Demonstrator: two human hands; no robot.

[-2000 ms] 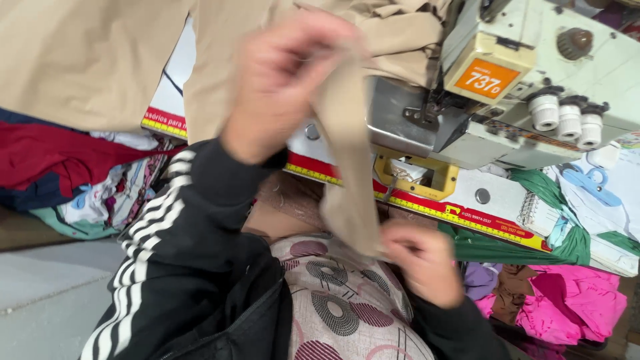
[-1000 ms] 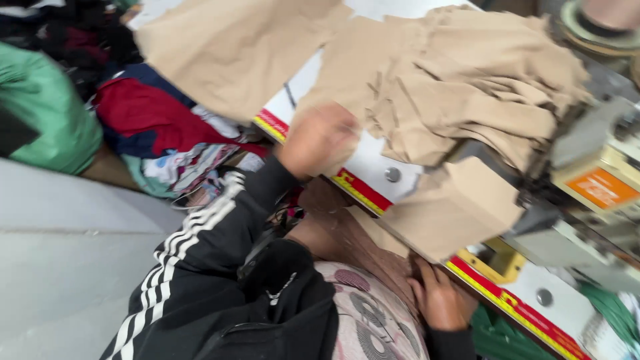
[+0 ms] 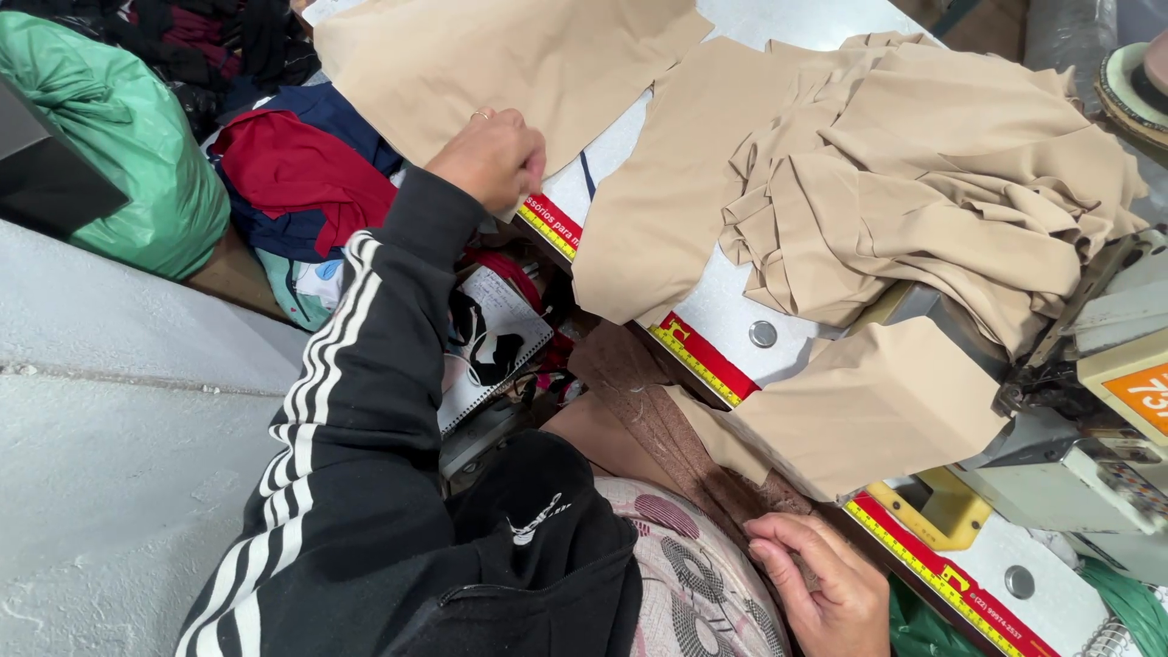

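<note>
My left hand (image 3: pixel 493 162), in a black sleeve with white stripes, is curled at the lower edge of a flat beige fabric piece (image 3: pixel 511 64), pinching that edge. My right hand (image 3: pixel 821 584) is low over my lap, thumb and forefinger close together beside brown fabric (image 3: pixel 657 411); whether anything is between them cannot be told. Another beige piece (image 3: pixel 867 411) drapes from the sewing machine (image 3: pixel 1095 456) over the table edge towards my lap. A further flat beige piece (image 3: pixel 675 173) lies beside a crumpled beige fabric pile (image 3: pixel 931 173) on the white table.
A red and yellow measuring strip (image 3: pixel 703 360) runs along the table's front edge. Left of the table are red cloth (image 3: pixel 306 173), a green plastic bag (image 3: pixel 119 146) and a spiral notebook (image 3: pixel 497 338). A yellow machine part (image 3: pixel 940 511) sits right of the draped fabric.
Two seconds ago both hands held a beige strip before the machine. Now my left hand is at the flat piece on the left, my right hand low near my lap. The view has swung left.
</note>
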